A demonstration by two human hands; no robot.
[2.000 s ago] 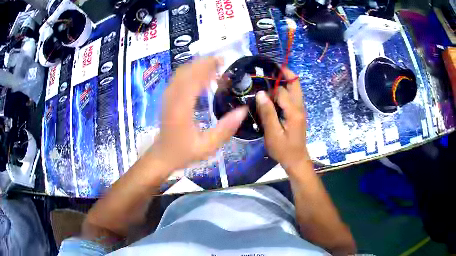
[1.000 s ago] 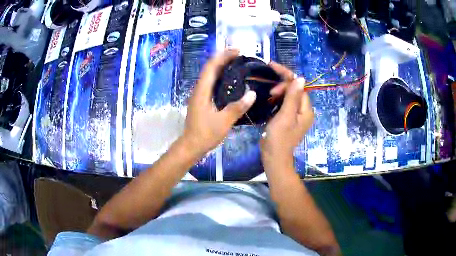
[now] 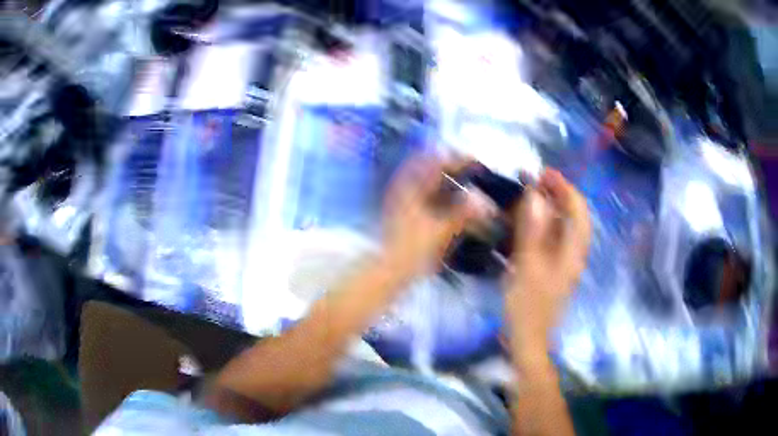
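The whole view is blurred. A black camera head [image 3: 478, 254] is between my two hands over the printed sheets, with its white housing [image 3: 490, 136] beyond it. My left hand [image 3: 426, 213] is at the camera head's left side, fingers curled at its rim. My right hand [image 3: 550, 230] is at its right side with bent fingers. Blur and the fingers hide the inside of the camera head and any wires there. An orange-red wire end [image 3: 612, 123] shows at the upper right, blurred.
Another white-and-black unit [image 3: 719, 271] stands at the right. Blurred dark parts lie at the far right. White and black units [image 3: 60, 183] crowd the left side. A brown carton [image 3: 128, 358] is below the bench edge at lower left. Blue and white printed sheets [image 3: 337, 170] cover the bench.
The view has shifted and blurred, so the bench things appear lower and further right. Both hands stay at the camera head. The wires seen trailing right of it are no longer clear.
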